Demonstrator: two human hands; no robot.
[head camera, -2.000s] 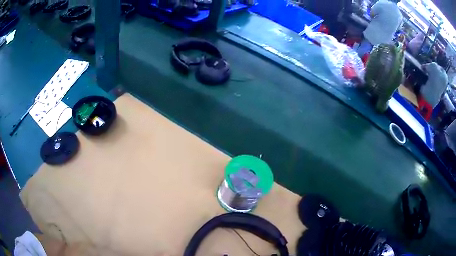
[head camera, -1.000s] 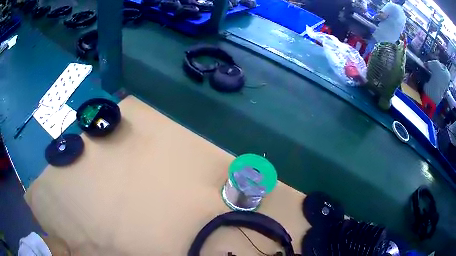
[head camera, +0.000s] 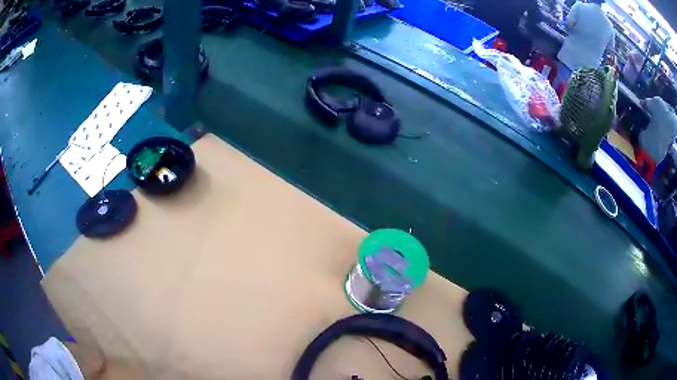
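Note:
A black headband lies at the mat's near edge, cut off by the frame, with a thin wire across its opening. A solder wire spool with a green flange stands upright behind it. An open ear cup housing with a green board inside sits at the mat's left corner. A black speaker plate lies beside it, a thin wire running up from it. My left hand and my right hand are not visible. White cloth and a blurred brownish patch show at the lower left edge; I cannot tell whether they belong to an arm.
Stacked black discs are right of the headband. A black headphone and another black item lie on the green belt. A post rises behind the mat. Paper sheets lie left. A green fan and people are beyond.
The view has shifted, so the bench items appear farther right. The headphone on the belt has travelled right past the post, more than the bench items shifted. The items on the mat keep their places.

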